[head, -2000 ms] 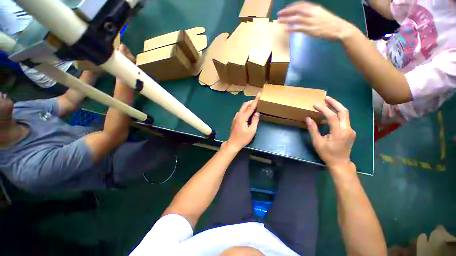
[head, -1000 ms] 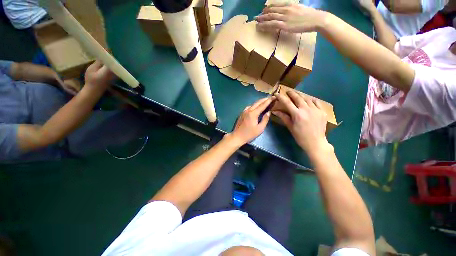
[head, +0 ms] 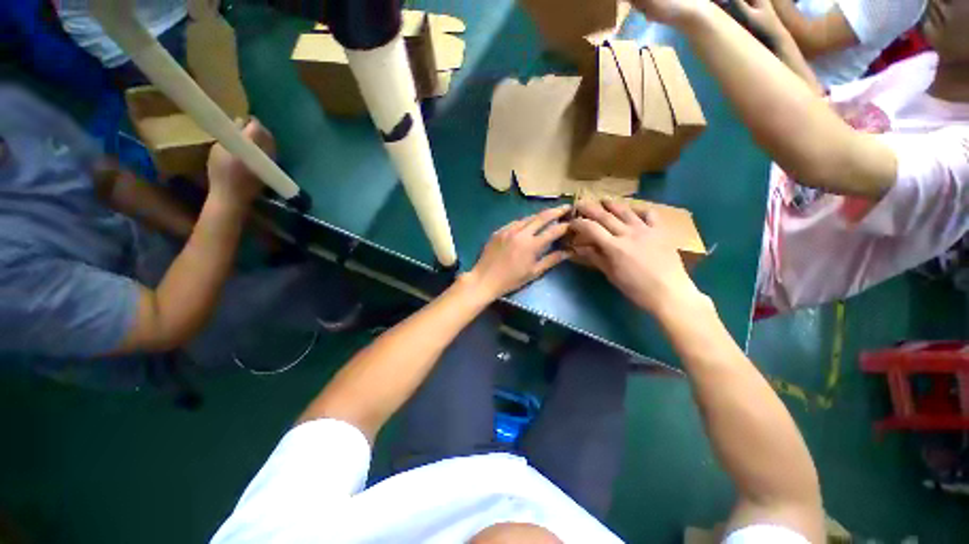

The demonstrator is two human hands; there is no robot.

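Note:
A brown folded carton (head: 672,227) lies on the dark green bench top (head: 544,289) near its front edge, in front of me. My right hand (head: 622,242) rests over the carton's left part with its fingers on the left end. My left hand (head: 521,253) is at that same left end, its fingertips meeting my right fingertips. The fingers hide the end of the carton, so the flaps there cannot be made out. A small flap edge sticks out at the carton's right end.
Part-folded boxes (head: 646,101) stand together just behind, over a flat blank (head: 537,133). Another box (head: 329,74) lies back left. A cream pipe (head: 409,159) rises at left. Neighbours' arms are at left and upper right. A red stool (head: 922,385) stands on the floor at right.
Since two seconds ago, my right hand has moved from the carton's right end to its left end. The neighbour's hand has moved back, and a box is now raised beside it.

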